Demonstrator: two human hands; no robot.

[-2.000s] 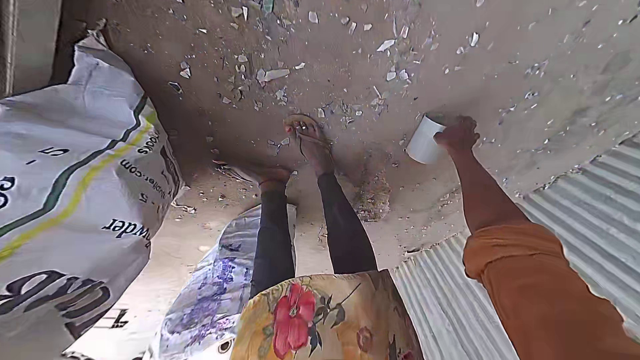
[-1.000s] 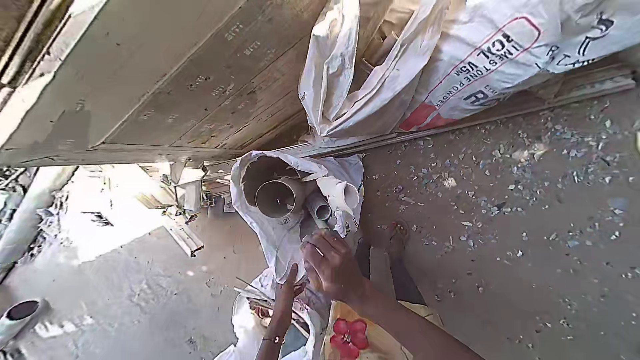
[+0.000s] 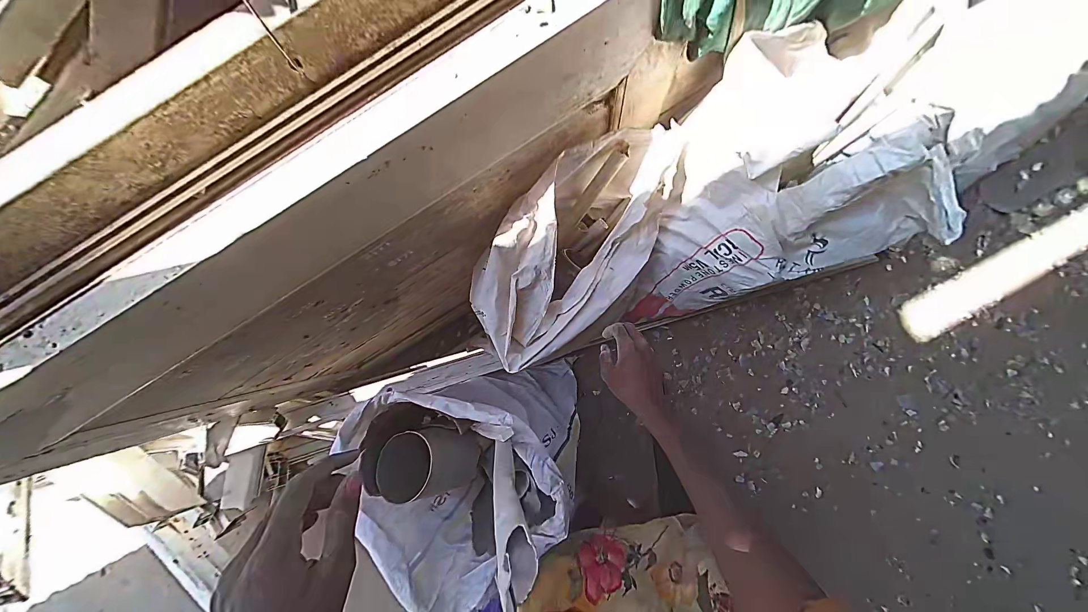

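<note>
At the lower left, my left hand (image 3: 293,535) is beside a white woven sack (image 3: 425,552), fingers apart, its fingertips near the sack's open mouth. A wide grey pipe piece (image 3: 450,463) stands in that mouth, with other pipe pieces partly hidden by the sack's folds. My right hand (image 3: 631,365) is just right of the sack, its fingers curled at the edge of long thin strips (image 3: 731,308) on the ground. Whether it grips a strip cannot be told. Above it lies another white sack (image 3: 561,280) with its mouth open.
A long panelled board structure (image 3: 340,263) runs diagonally behind the sacks. More white sacks (image 3: 884,204) with printing lie at the upper right. Small chips are scattered over the dark ground (image 3: 850,476). Broken scrap pieces (image 3: 153,484) lie at the left. Floral cloth (image 3: 629,561) covers my lap.
One second ago both hands were close together below the pipe-filled sack; now they are apart, the right by the strips, the left by the sack's mouth. The view has swung since the oldest frame.
</note>
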